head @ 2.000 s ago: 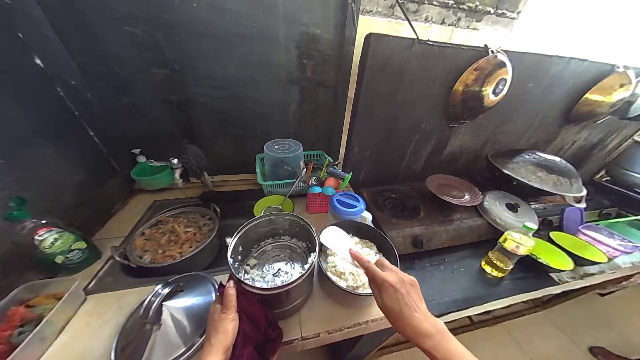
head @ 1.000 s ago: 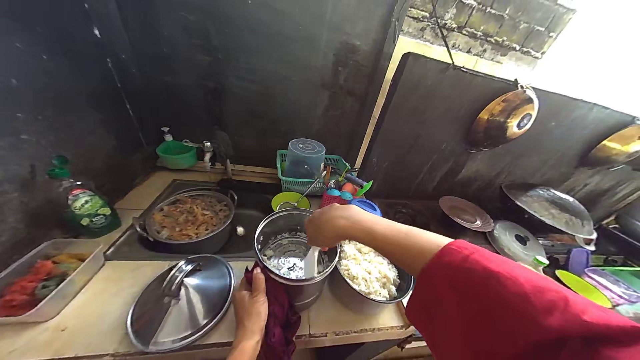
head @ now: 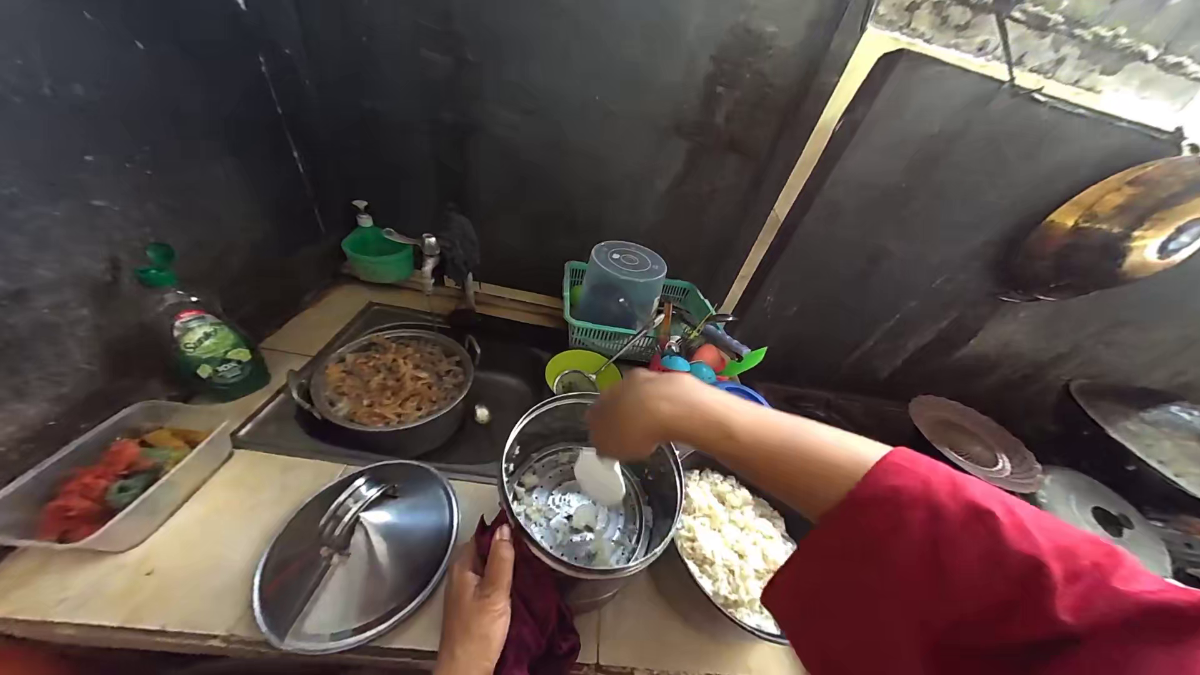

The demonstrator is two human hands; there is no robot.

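Observation:
My right hand grips a white rice paddle, its blade inside a steel steamer pot over the perforated bottom. Bits of white rice cling to that bottom. A dark red cloth is pinched in my left hand against the near left side of the pot. Just right of the pot, partly under my right forearm, a bowl holds a heap of white rice. A domed steel lid lies left of the pot on the tiled counter.
Behind the lid, a pan of brownish food sits in the sink. At left are a dish soap bottle and a plastic tub. A green basket with utensils stands behind the pot; plates and a wok lie at right.
The right hand with the paddle has moved from the rice bowl into the steel pot. My left hand stays with the cloth at the pot's side. The view has turned left.

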